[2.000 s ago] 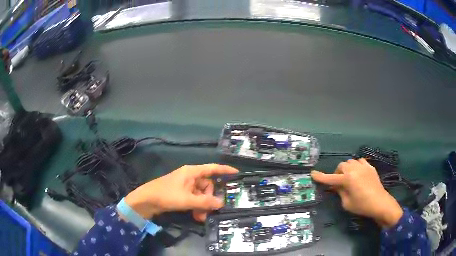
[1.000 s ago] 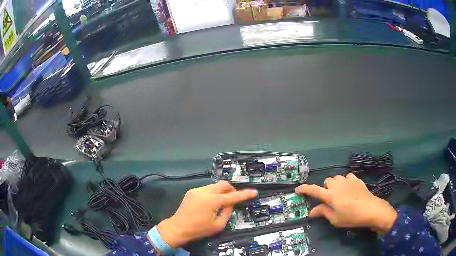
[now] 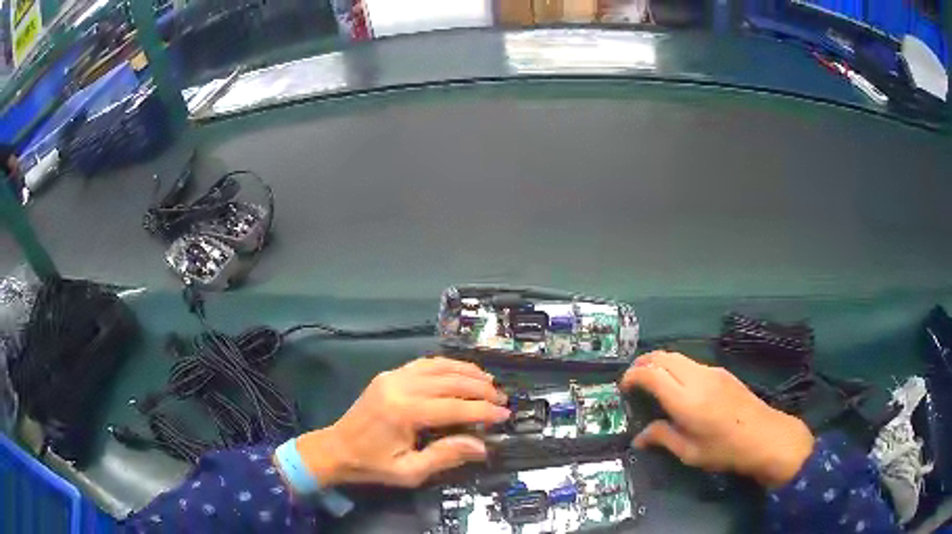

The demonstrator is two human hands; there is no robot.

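Note:
Three open dark bottom housings with white-green circuit boards lie in a column before me: the far housing (image 3: 538,325), the middle housing (image 3: 574,414) and the near housing (image 3: 538,501), cut by the lower edge. My left hand (image 3: 418,417) covers the middle housing's left end, fingers over the board, thumb at the near side. My right hand (image 3: 715,417) grips its right end, index finger at the far corner, thumb at the near one. A cord leaves the far housing's left end; its folded output cord (image 3: 767,341) lies right.
Coiled black cords (image 3: 230,386) lie left, beside a black cord pile (image 3: 73,349) and a blue crate (image 3: 37,485). Two small open units with cords (image 3: 204,259) sit on the conveyor belt (image 3: 501,188). A crumpled rag (image 3: 903,448) lies at the right.
My left fingers have moved back left from the middle housing's far edge and rest over its left part. My right hand stays at its right end. The two units on the belt sit slightly further right in view.

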